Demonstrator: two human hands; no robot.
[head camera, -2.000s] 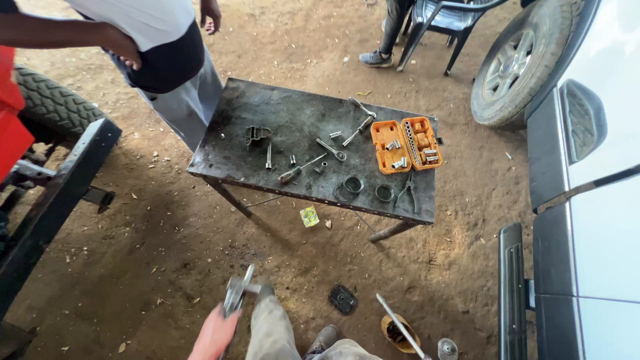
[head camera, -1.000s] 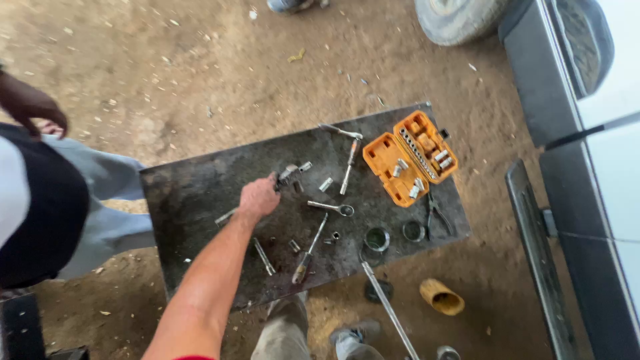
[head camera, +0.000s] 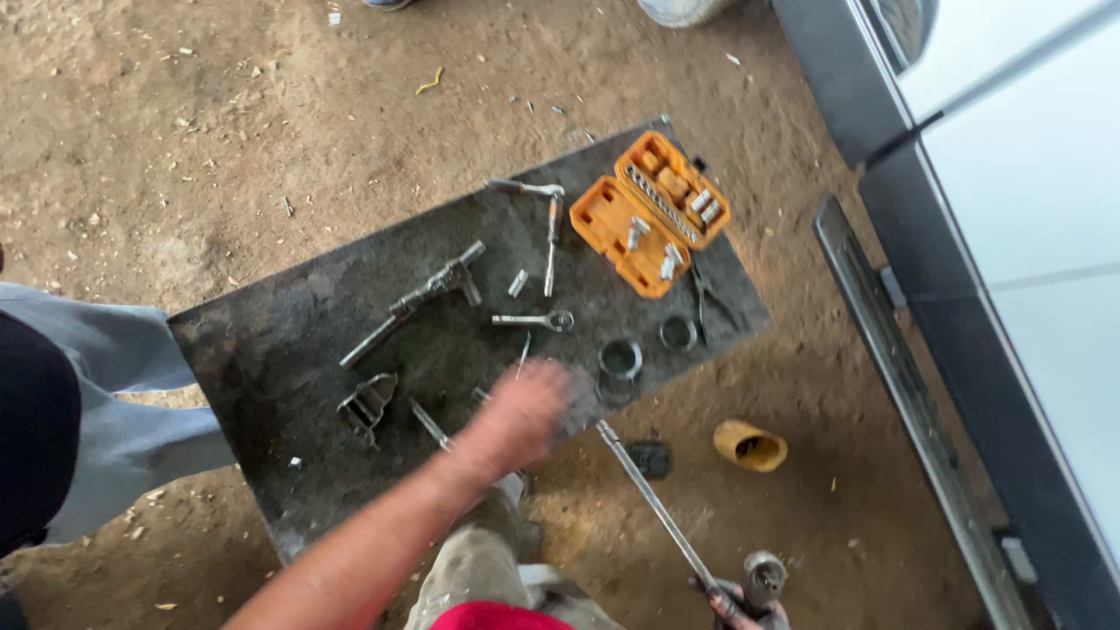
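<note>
My left hand (head camera: 534, 411), blurred, is over the near edge of the dark metal table (head camera: 289, 306), by a thin screwdriver shaft; whether it holds anything is unclear. At the bottom right my right hand (head camera: 731, 617) grips a long metal bar (head camera: 656, 506), with a round metal part (head camera: 764, 576) beside it. On the table lie a T-shaped metal tool (head camera: 446, 278), a ratchet (head camera: 534, 321), a socket (head camera: 518, 282), a metal bracket (head camera: 367, 409), a ratchet handle (head camera: 553, 236), two metal rings (head camera: 620, 357) and pliers (head camera: 715, 302). An orange socket case (head camera: 669, 192) lies unfolded.
A person in grey trousers (head camera: 131, 359) stands at the table's left end. On the dirt floor are a yellow cup-like container (head camera: 750, 445) and a dark flat part (head camera: 649, 458). A vehicle with a side step (head camera: 910, 376) borders the right.
My left hand has let go of the T-shaped tool, now on the table, and moved right and nearer. It held a metal tool below the table two seconds ago.
</note>
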